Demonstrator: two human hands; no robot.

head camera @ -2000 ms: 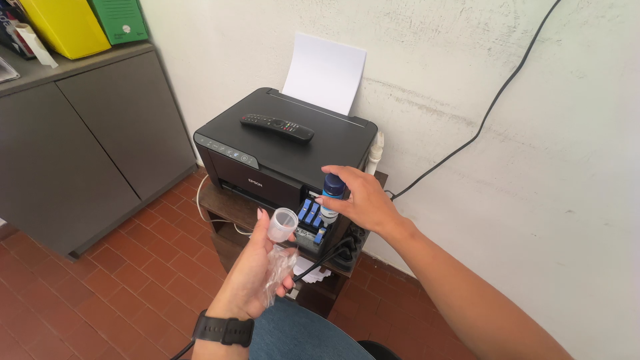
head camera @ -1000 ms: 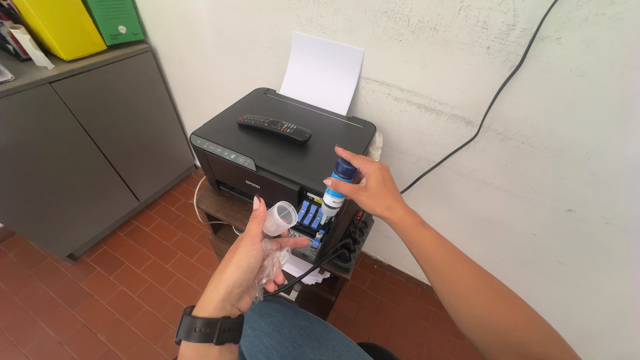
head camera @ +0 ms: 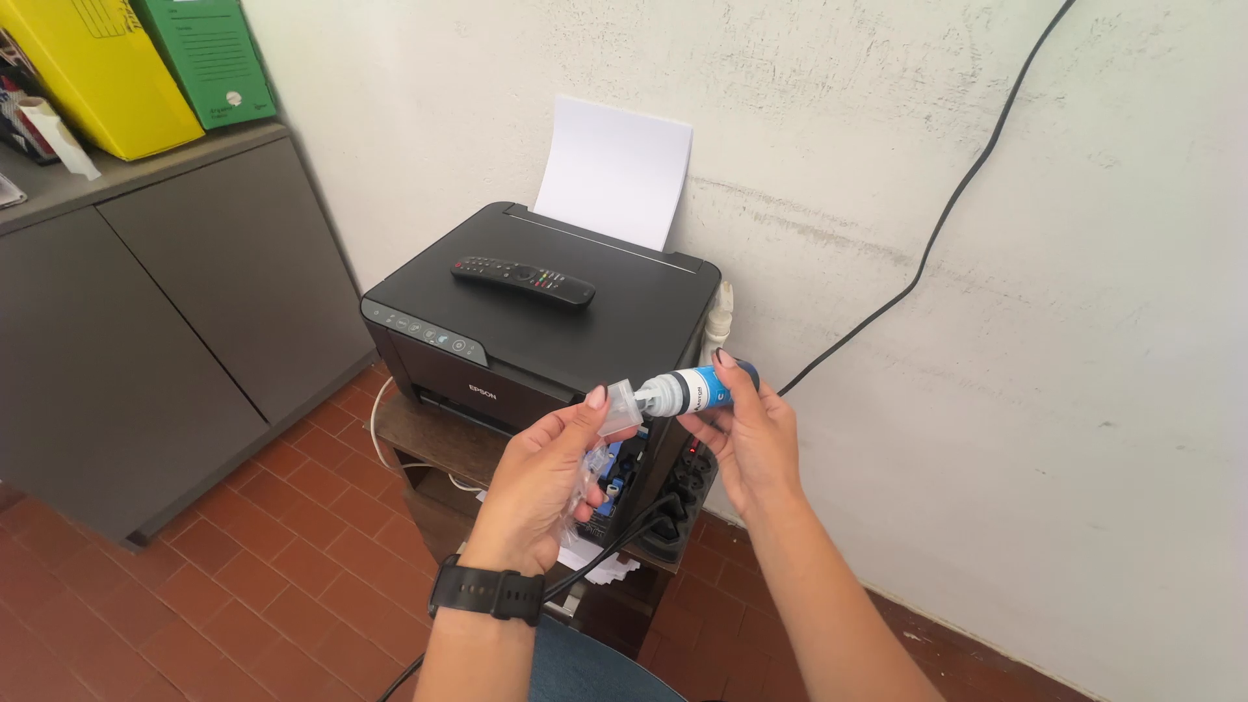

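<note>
My right hand (head camera: 746, 439) grips a blue-and-white ink bottle (head camera: 704, 388), tilted nearly level with its nozzle pointing left. The nozzle tip is at the mouth of a translucent plastic cap (head camera: 621, 409), which my left hand (head camera: 536, 478) holds between thumb and fingers. Crumpled clear plastic wrap (head camera: 583, 487) is also in my left hand, against the palm. Behind both hands stands a black Epson ink tank printer (head camera: 439, 375). Its blue tank parts (head camera: 612, 483) at the front right corner are partly hidden by my left hand.
A remote control (head camera: 524, 281) lies on the printer lid, and white paper (head camera: 614, 175) stands in the rear feed. The printer rests on a dark wooden stand (head camera: 429, 437), with a power strip (head camera: 687, 487) and black cables at its right. A grey cabinet (head camera: 195, 292) stands left.
My right hand has lifted the ink bottle from the printer's tank area and tipped it from upright to nearly level. Bottle nozzle and cap have come together.
</note>
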